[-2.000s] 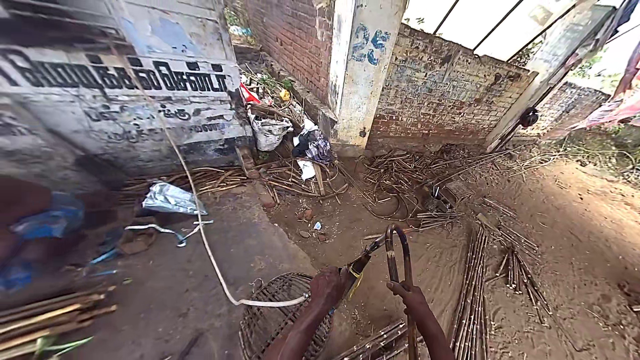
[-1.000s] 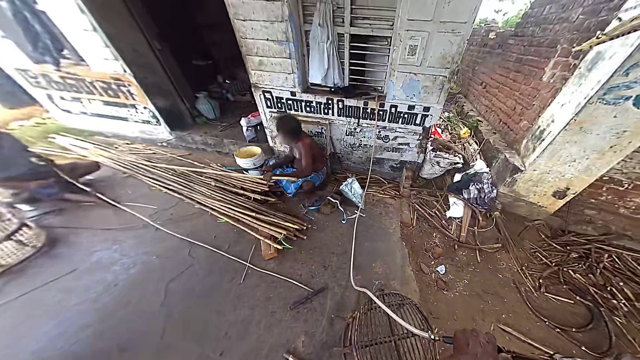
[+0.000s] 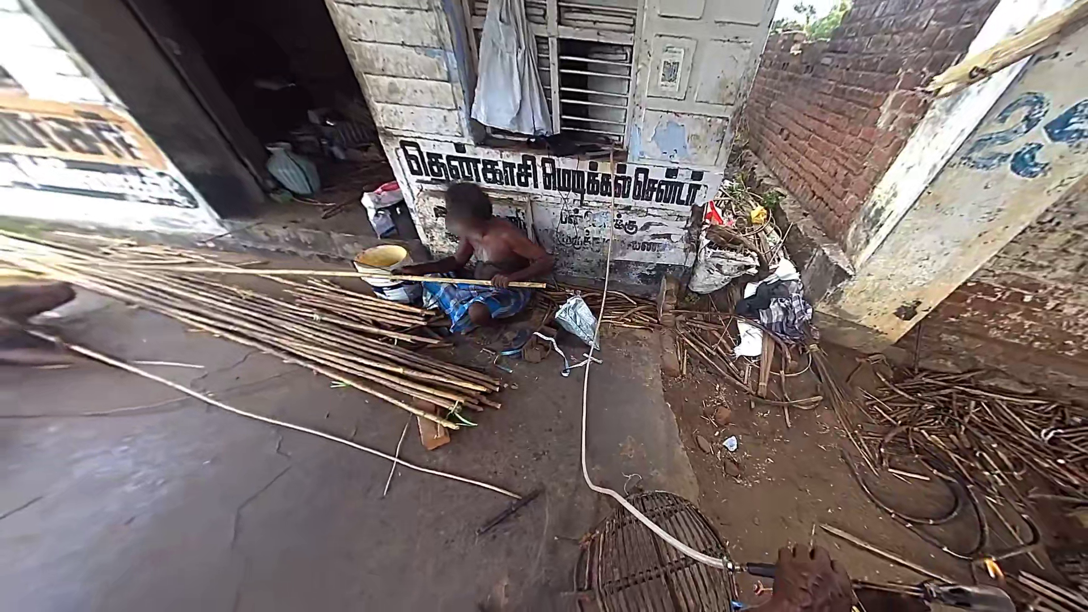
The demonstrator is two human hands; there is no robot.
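At the lower right edge of the head view my left hand [image 3: 809, 578] is closed around the dark handle of a gas torch. A pale flexible hose [image 3: 633, 510] joins the handle and runs up toward the barred window. The torch's metal burner [image 3: 969, 597] points right, with a small orange flame [image 3: 992, 568] beside it. An open-work woven cane basket [image 3: 659, 557] sits on the ground just left of my hand. My right hand is out of view, and so is the bent cane seen earlier.
A seated person [image 3: 489, 263] holds a long cane beside a bucket [image 3: 382, 257]. Long canes [image 3: 340, 340] lie across the left ground. Tangled canes [image 3: 977, 425] lie at right by the painted pillar [image 3: 960, 187]. A filled sack [image 3: 722, 268] leans near the wall. Another person's blurred limb shows far left.
The view has swung left. Two seconds ago both hands showed, the right on a bent cane; now only the left shows. The seated person has taken up a long cane across the lap.
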